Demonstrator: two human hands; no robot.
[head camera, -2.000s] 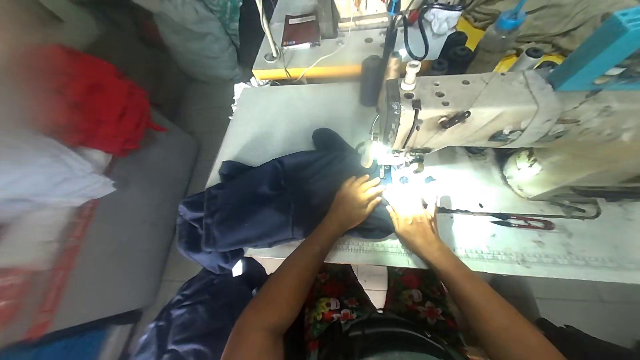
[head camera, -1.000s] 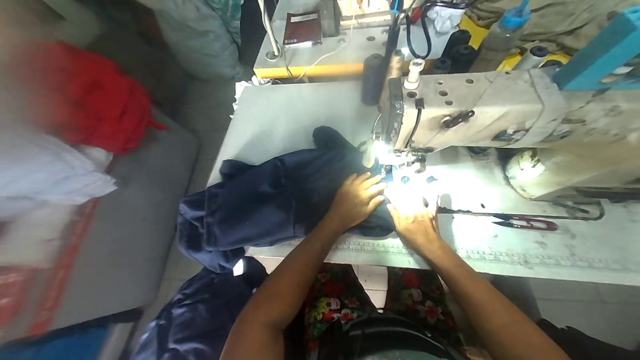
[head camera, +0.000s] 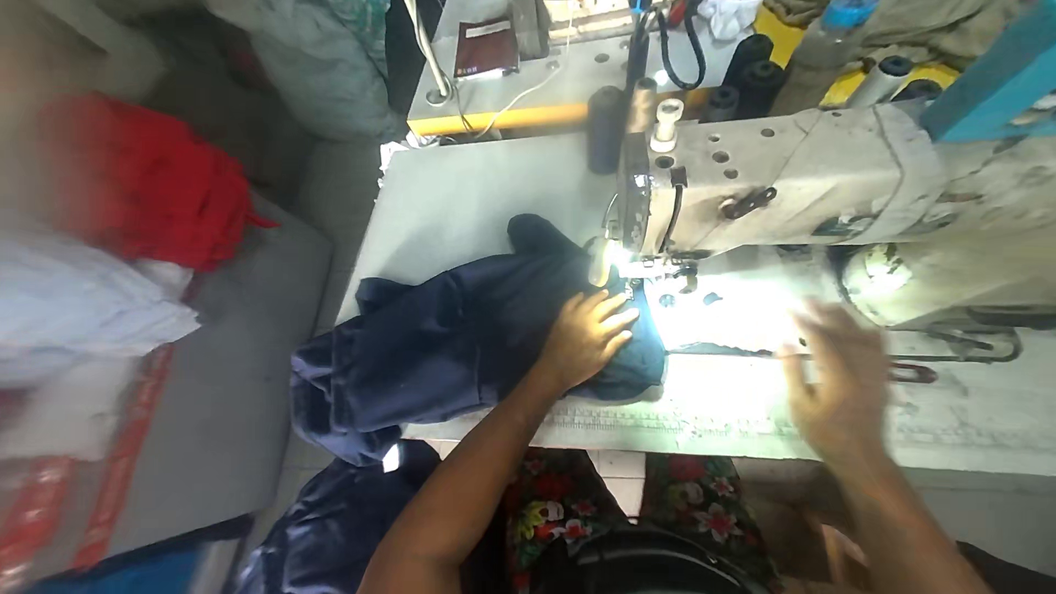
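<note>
A dark navy garment (head camera: 421, 342) lies bunched on the sewing table, its right end under the lit needle area of an industrial sewing machine (head camera: 759, 173). My left hand (head camera: 587, 337) rests on that cloth with its fingers spread, just below the presser foot (head camera: 631, 285). Blurred, my right hand (head camera: 837, 371) is over the table to the right of the cloth, its fingers apart and nothing seen in it. Thread snips with red handles (head camera: 914, 373) lie beside it, partly hidden by the hand.
More navy cloth (head camera: 338, 528) hangs below the table's left front edge. At the left, red fabric (head camera: 181, 194) and white fabric (head camera: 82, 297) lie on a grey surface. Thread cones (head camera: 606, 128) stand behind the machine, near a plastic bottle (head camera: 825, 49). A ruler strip (head camera: 627, 419) runs along the front edge.
My right hand has left the cloth by the needle and moved right, toward the snips. My left hand stays on the navy garment.
</note>
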